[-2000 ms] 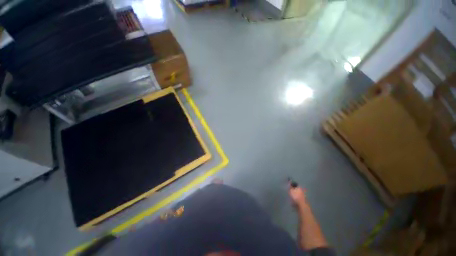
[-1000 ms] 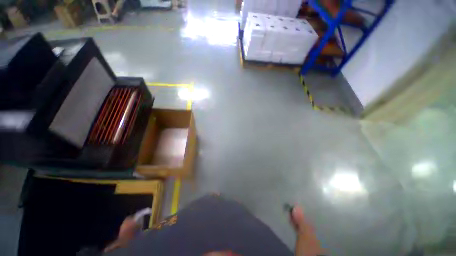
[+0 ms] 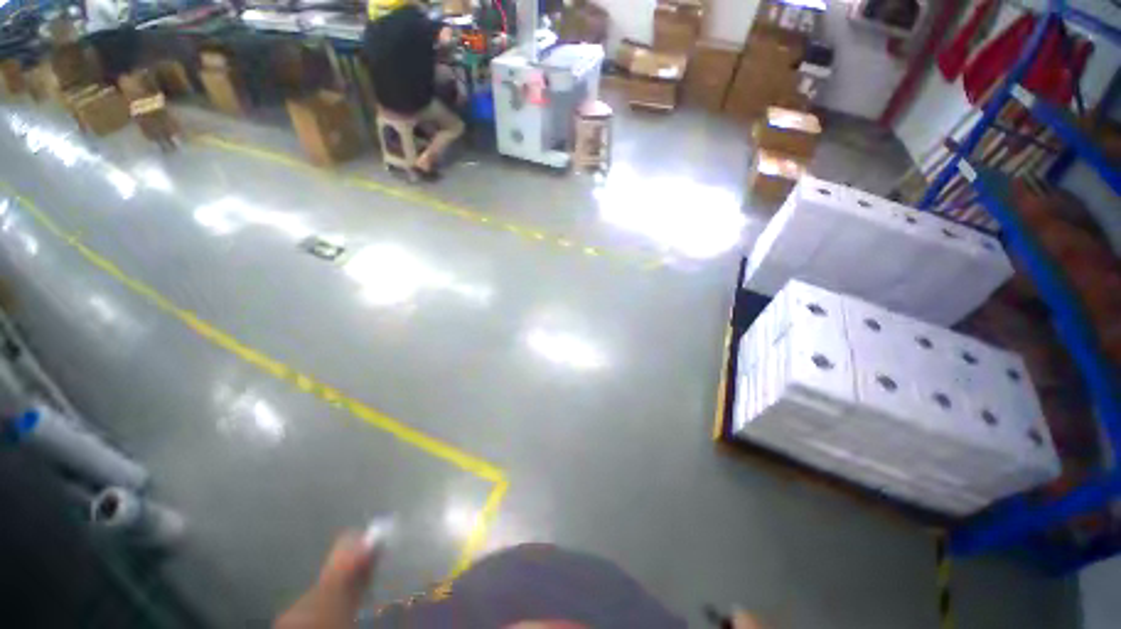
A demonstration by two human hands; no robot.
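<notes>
My left hand is at the bottom left of centre, blurred, closed around a small white thing that sticks out at the fingertips; I cannot tell what it is. My right hand is at the bottom edge, mostly cut off. A thin dark thing sticks out of it on the left; most of it is hidden. Both hands are above the grey floor, on either side of my dark clothing.
White stacks stand on a pallet at right, beside a blue rack. A person sits on a stool by a bench at the back. Cartons stand on the floor. Yellow lines cross it. White rolls lie at left.
The view has moved forward and up: the black-covered pallet and open carton have left it, the white stacks are nearer. My left hand came into view; my right hand sits lower, mostly cut off.
</notes>
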